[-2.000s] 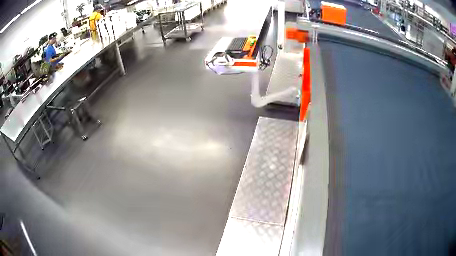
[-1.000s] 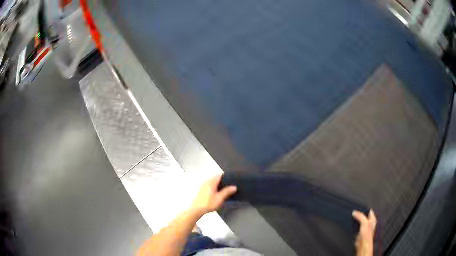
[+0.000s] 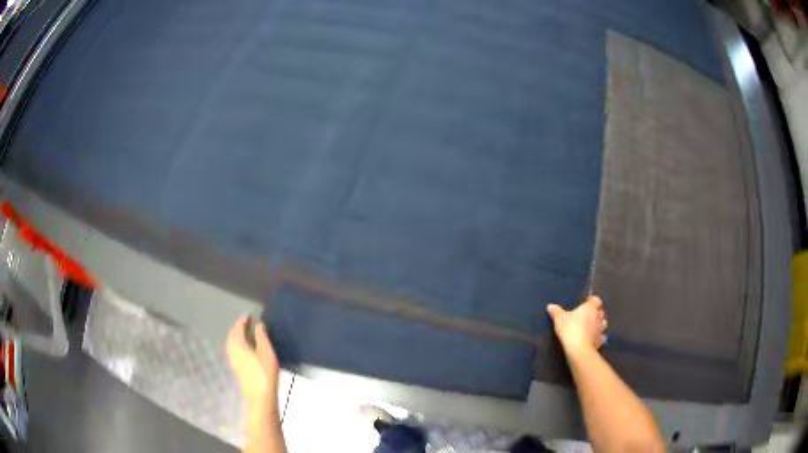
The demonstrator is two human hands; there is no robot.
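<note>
A dark blue cut piece [image 3: 407, 345] lies flat along the near edge of the cutting bed, partly over the light-grey rail. A wide blue fabric sheet [image 3: 399, 159] covers the bed behind it, with a thin brownish gap between. My left hand [image 3: 254, 358] is open at the left end of the piece, over the rail, with thumb and fingers apart. My right hand [image 3: 582, 326] is beyond the piece's right end, at the sheet's near right corner. Its thumb and curled fingers are apart, and no fabric shows between them.
Grey-brown bed surface [image 3: 673, 203] is bare right of the sheet, with a faint dark bluish band near its front. The grey rail [image 3: 168, 283] runs along the near side. A metal tread plate [image 3: 159, 358] and orange strip [image 3: 49, 248] are at left. A yellow object [image 3: 799, 310] is at far right.
The view has turned towards the bed. The dark narrow piece my hands held a second ago is no longer held up; a blue piece lies flat at the near edge, and my hands are farther apart.
</note>
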